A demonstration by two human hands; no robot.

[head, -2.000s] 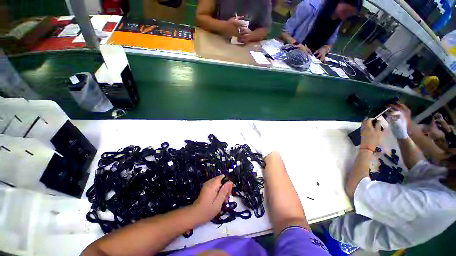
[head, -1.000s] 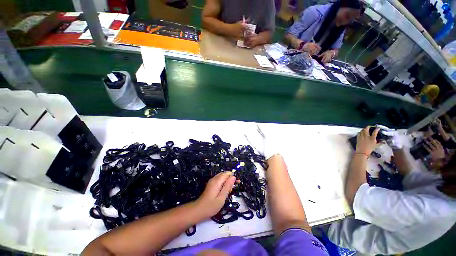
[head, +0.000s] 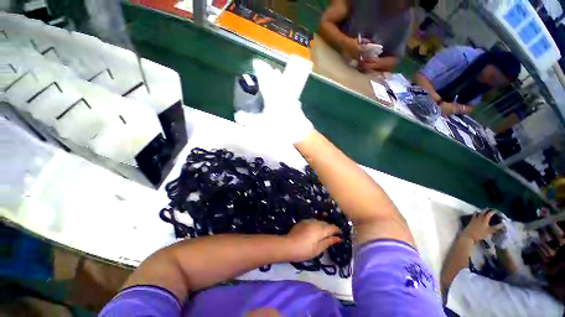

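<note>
A tangled heap of thin black looped cables (head: 248,192) lies on the white bench before me. My left hand (head: 313,239), bare, rests at the heap's near right side with its fingers bent; whether it holds a loop cannot be told. My right hand (head: 279,114), in a white glove, reaches over the heap to the green belt. It is blurred and overlaps an open retail box with a tall white flap (head: 297,69), hiding its dark body; its grip cannot be told. A bagged product with a dark top (head: 249,83) stands just left of the glove.
Open black-and-white boxes (head: 168,142) stand tightly packed at left. The green belt (head: 384,145) runs beyond the bench (head: 80,213). Two people sit opposite. At right, a worker's hand (head: 482,226) is by a dark item.
My right hand has moved from beside the heap up and left to the box on the belt. My left hand has shifted on the heap. The view has turned left and tilted.
</note>
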